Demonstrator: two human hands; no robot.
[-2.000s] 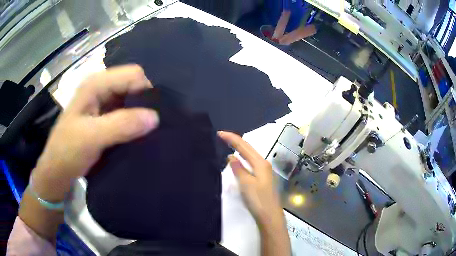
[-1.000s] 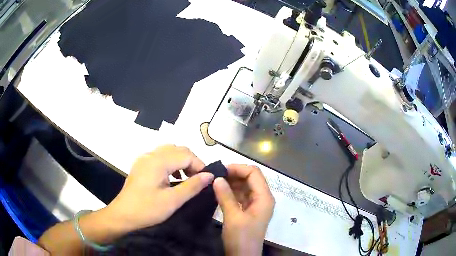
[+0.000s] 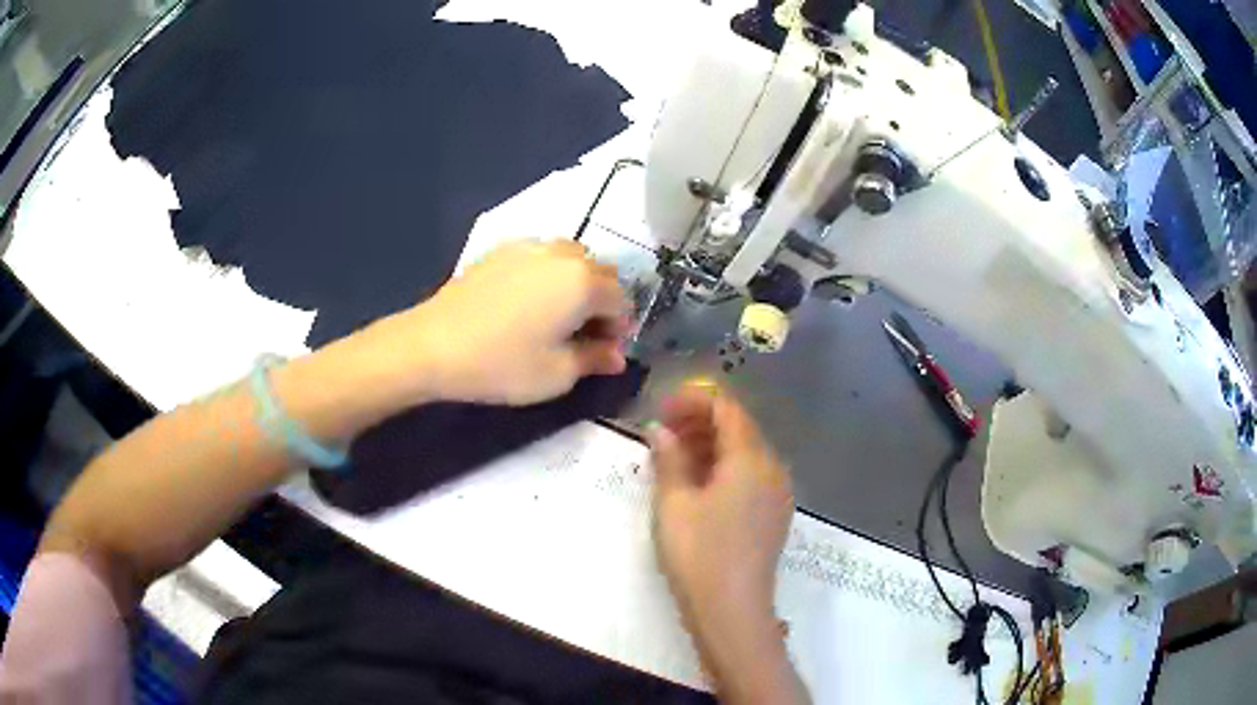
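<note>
A folded black fabric piece (image 3: 462,444) lies flat across the front of the white table and onto the machine bed. My left hand (image 3: 558,324) is on its right end, close in front of the needle area, with the fingers curled over the cloth. My right hand (image 3: 714,448) is just right of the fabric's end, blurred, with the fingertips bent together; whether it holds anything does not show. The sewing machine head (image 3: 724,165) stands behind my hands. The presser foot (image 3: 659,296) is partly hidden by my left hand.
An overlapping pile of black cut pieces (image 3: 359,131) lies on the white table (image 3: 83,241), left of the machine. A red-and-black tool (image 3: 935,375) lies on the grey machine bed (image 3: 862,455). A black cable (image 3: 926,530) loops near the machine's base. A pale round knob (image 3: 762,327) hangs beside the needle area.
The black fabric has moved from above the lap, up and forward onto the table and bed. My left hand has moved towards the needle area. My right hand has come away from the left.
</note>
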